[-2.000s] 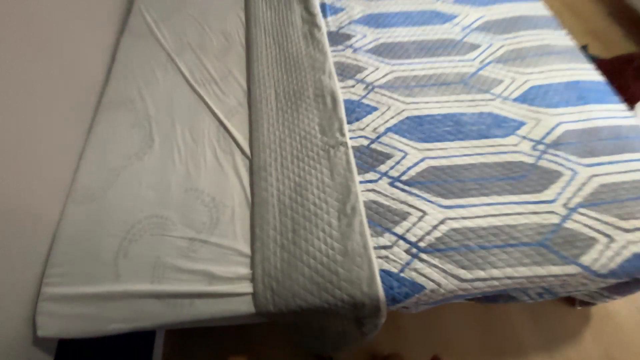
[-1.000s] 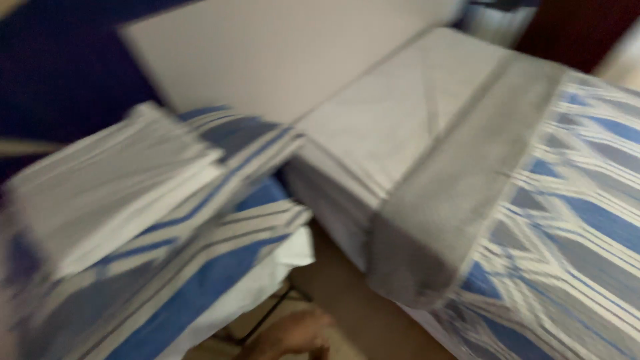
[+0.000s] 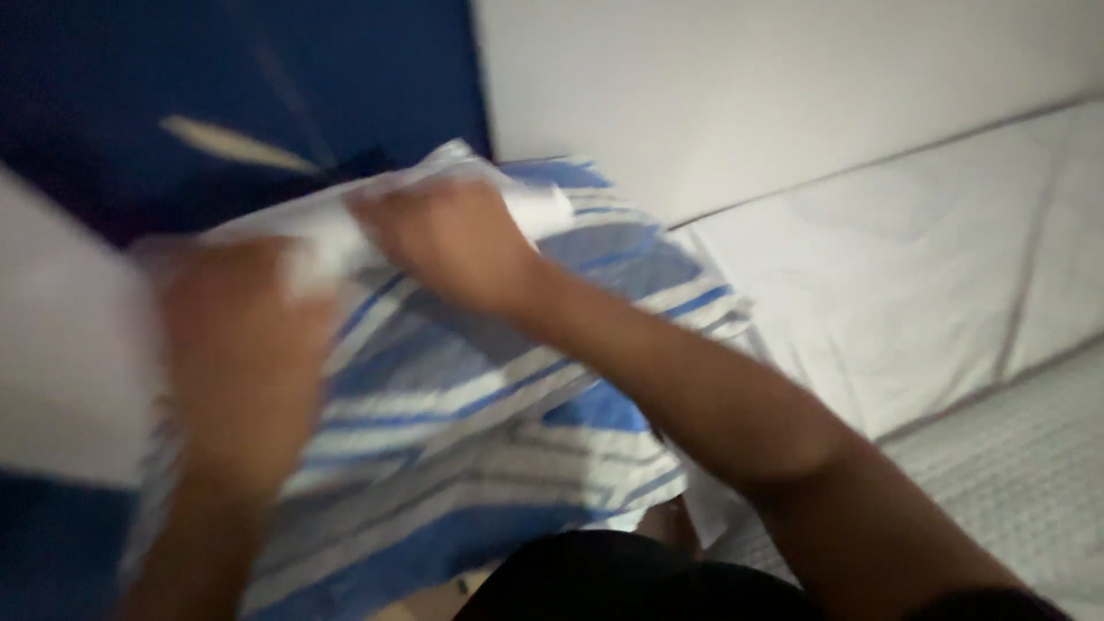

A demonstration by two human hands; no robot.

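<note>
A white folded cloth [image 3: 328, 226] lies across the far side of a blue, grey and white patterned fabric pile [image 3: 483, 414]. My left hand [image 3: 246, 319], blurred, is at the left end of the white cloth, its fingers bent over the edge. Gripping the cloth nearer its right end is my right hand [image 3: 440, 233], palm down with curled fingers. Motion blur hides the fingertips of both hands. My right forearm crosses above the patterned fabric.
To the right is a bed with a white sheet [image 3: 906, 276] and a grey quilted cover [image 3: 1009, 466]. A white panel [image 3: 733, 86] rises behind it. A dark blue surface [image 3: 259, 69] stands at the upper left, beside a pale surface [image 3: 65, 336].
The view has swung left from the bed to the fabric pile. Both hands are now at the white cloth; a second ago one hand showed low in the view, off it.
</note>
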